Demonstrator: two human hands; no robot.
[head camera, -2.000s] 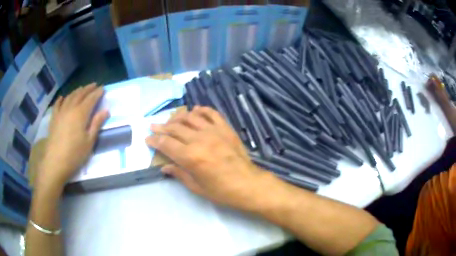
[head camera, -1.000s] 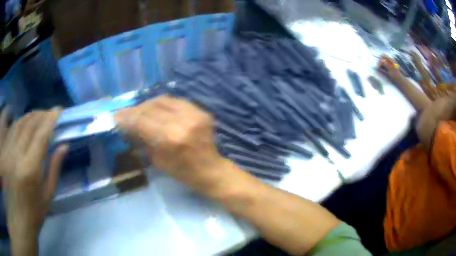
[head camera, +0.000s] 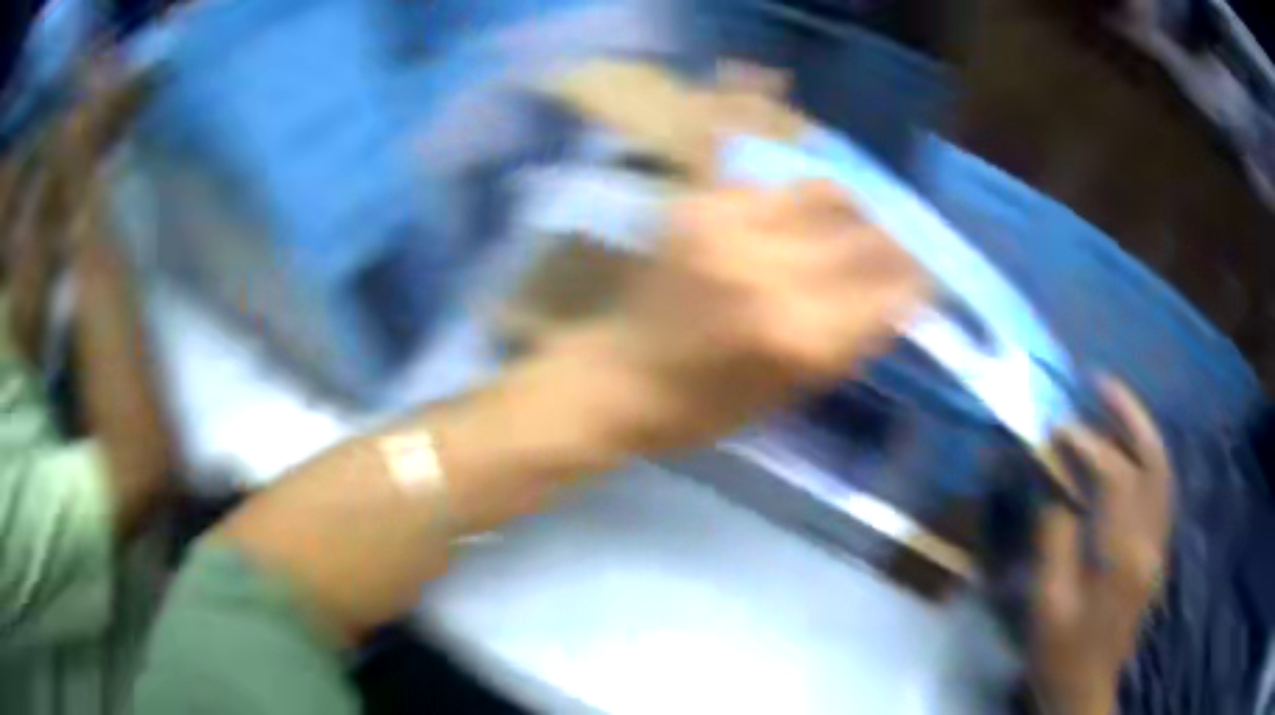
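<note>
The frame is strongly blurred. A partly flat blue and white carton (head camera: 1010, 366) slants from upper middle to lower right, raised above the stack. My left hand (head camera: 790, 286), with a bracelet at the wrist, grips its left part. My right hand (head camera: 1105, 538) is at its lower right end, fingers around the edge; the thumb is hard to make out. Below lies the low stack of flat carton blanks (head camera: 839, 492), with brown flap ends at its right.
The white table covering (head camera: 657, 587) lies in front of the stack. Blue cartons (head camera: 287, 140) stand at the left and behind. At the far left are another person's arm (head camera: 112, 307) and light green sleeve. Dark blurred shapes, perhaps the black tubes, show at the lower right.
The view has swung left, so the orange-clad person is out of view and the light green sleeve shows. The carton, folded low over the stack before, is now raised between both hands.
</note>
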